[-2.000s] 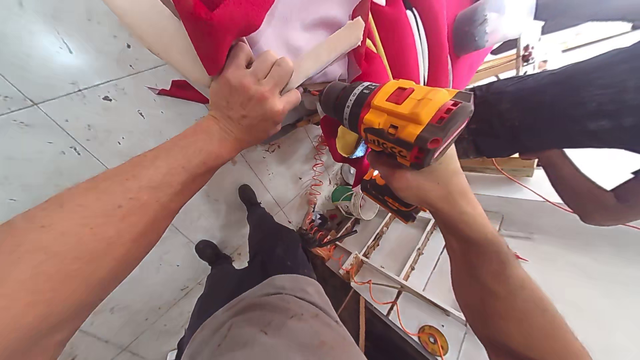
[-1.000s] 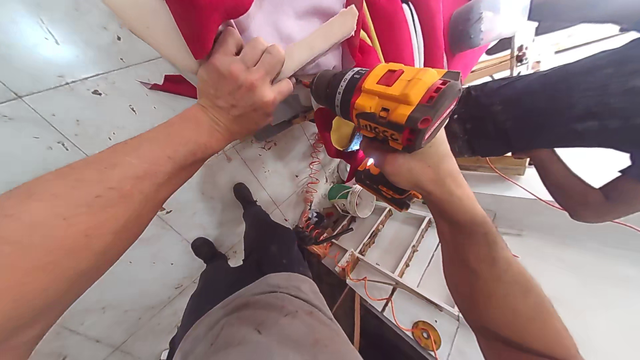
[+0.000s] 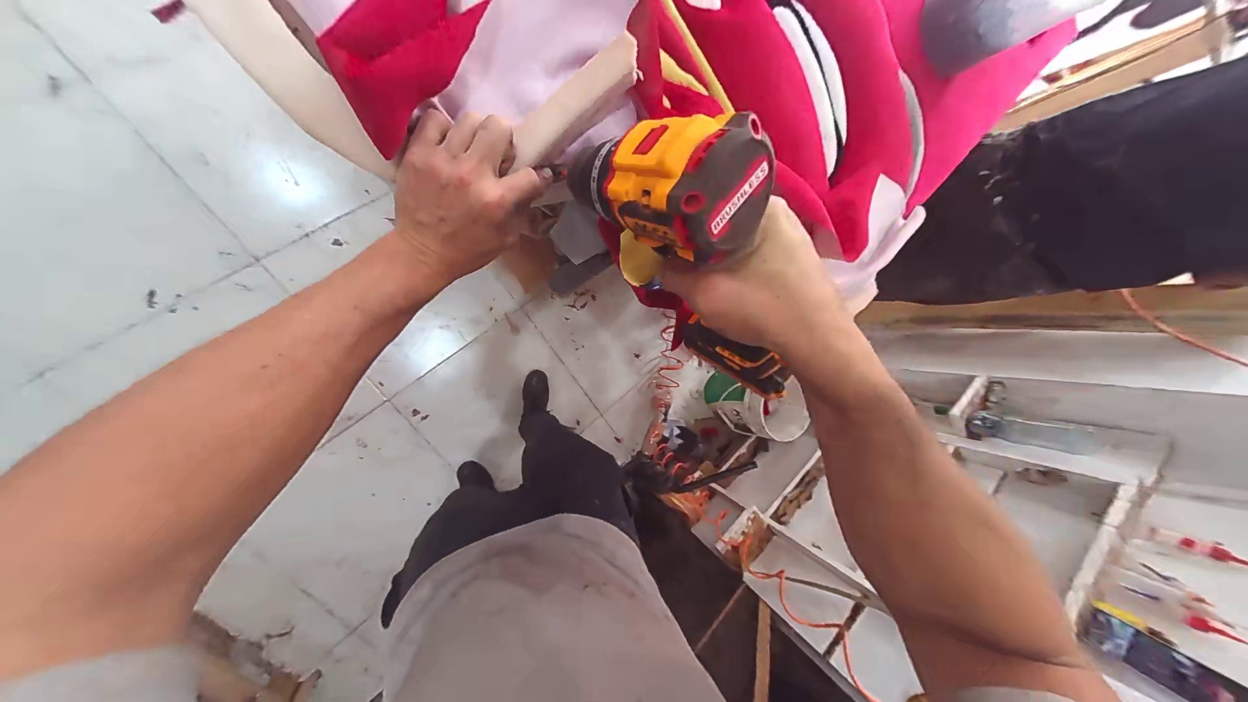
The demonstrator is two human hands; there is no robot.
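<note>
My right hand (image 3: pixel 756 283) grips a yellow and black cordless drill (image 3: pixel 673 185) by its handle, with the chuck pointing left toward my left hand (image 3: pixel 463 190). The left fingers are curled over the edge of the work, against red fabric (image 3: pixel 400 78) and beside a cream padded strip (image 3: pixel 575 102). The drill's tip sits close to my left thumb; whether it touches the work is hidden. Pink and white cloth pieces lie behind and above the drill. What my left fingertips press on cannot be seen fully.
Another person's dark-clothed limb (image 3: pixel 1072 185) is at the right. Below the drill are a white and green bucket (image 3: pixel 760 405), a coiled orange air hose (image 3: pixel 668 366) and a white compartmented wooden frame (image 3: pixel 1053 458) holding a bottle and small tools. Debris dots the tiled floor (image 3: pixel 127 244).
The drill has turned so that more of its rear end faces me. My left hand keeps its hold at the edge of the work.
</note>
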